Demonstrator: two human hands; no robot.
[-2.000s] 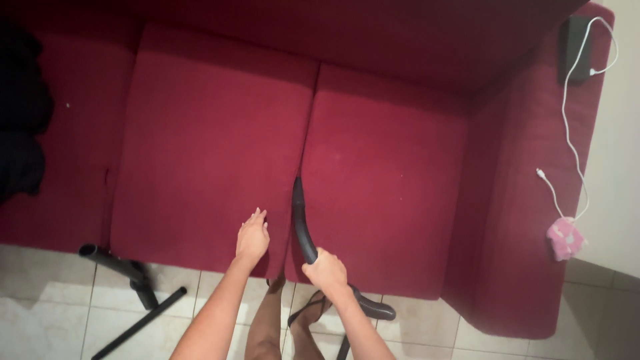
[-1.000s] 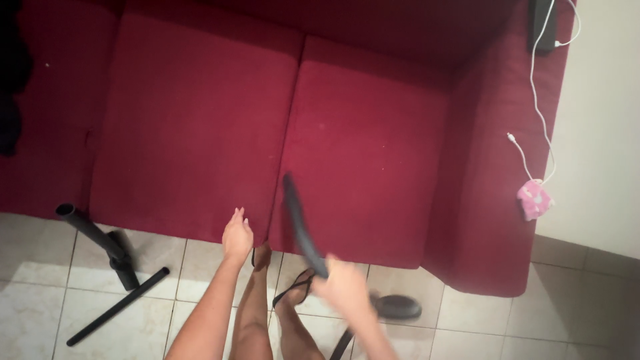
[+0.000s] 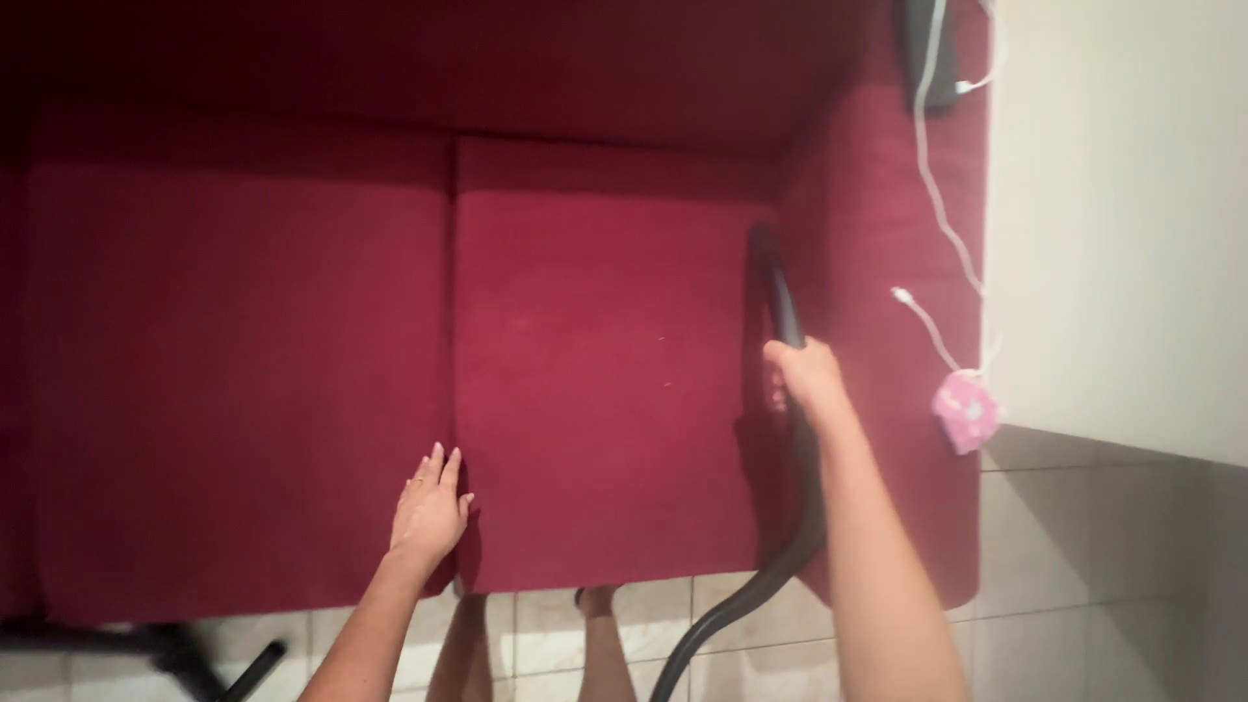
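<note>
My right hand [image 3: 805,378] grips a black vacuum cleaner hose wand [image 3: 780,297], whose tip reaches the crease between the right seat cushion [image 3: 604,370] and the armrest of a red fabric sofa. A flexible black hose [image 3: 726,609] curves from below that hand down over the front edge to the bottom of the view. My left hand [image 3: 432,502] lies palm down, fingers spread, near the front of the left cushion [image 3: 244,370], beside the gap between the two cushions. It holds nothing.
On the right armrest [image 3: 877,419] lie a dark box [image 3: 928,54], a white cable [image 3: 931,175] and a pink item [image 3: 965,411] attached to a cable. A pale surface [image 3: 1121,214] borders it. Black tubes [image 3: 180,653] are at lower left, and my legs stand on floor tiles.
My right hand has carried the wand from near the gap between the cushions rightward to the armrest crease. My left hand stays near the gap. The view has shifted right.
</note>
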